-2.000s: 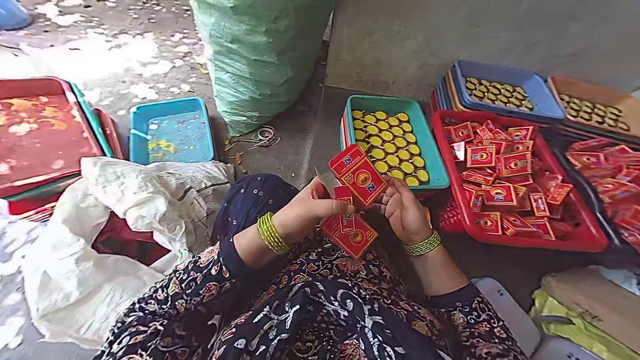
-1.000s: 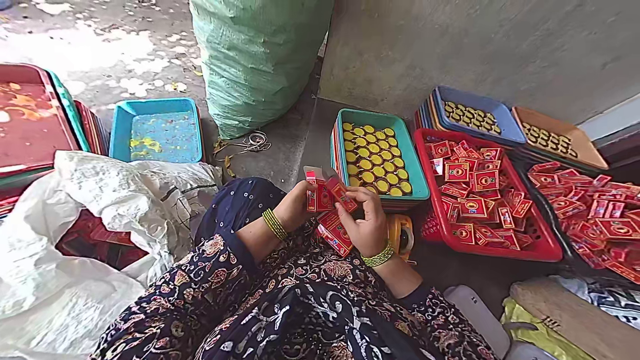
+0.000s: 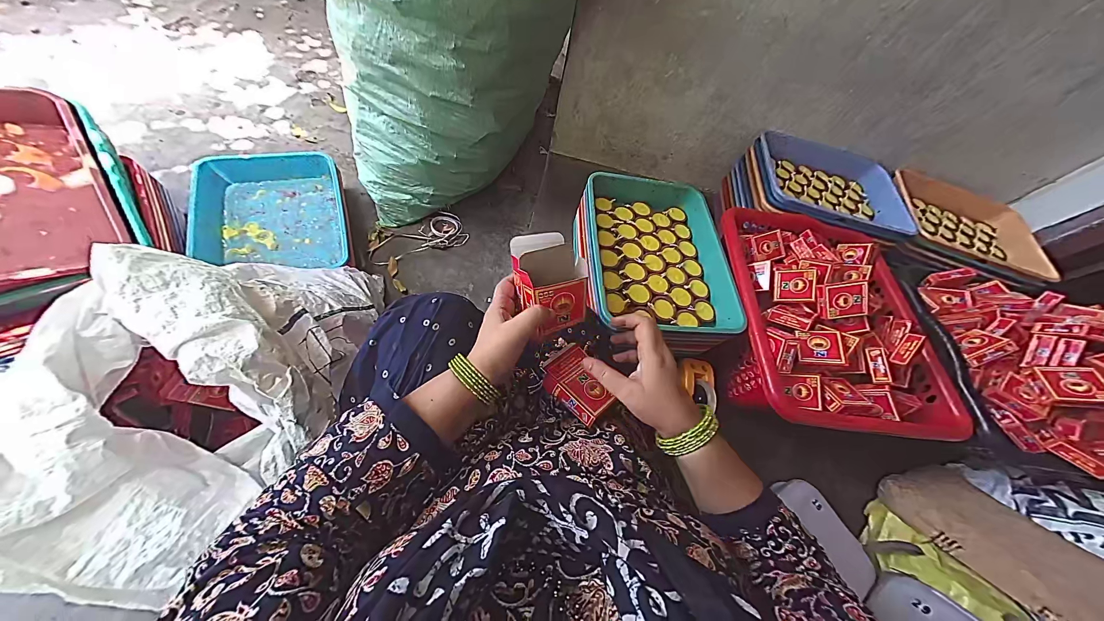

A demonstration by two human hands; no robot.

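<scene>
My left hand holds an open red cardboard box upright, its pale flap raised. My right hand is beside the near edge of a teal tray, with its fingers spread; whether the fingertips touch a piece there is hard to tell. Rows of round yellow-topped pieces fill the tray. Below and between the hands, more red printed cartons lie on the lap, close to the right thumb.
A red basket of red packets stands right, with loose packets beyond. Blue and orange trays hold more pieces. A blue tray, a white sack of red cartons and a green sack stand left and ahead.
The hands have moved apart. The box in my left hand now stands open with its flap up, and my right hand has come away from it toward the teal tray.
</scene>
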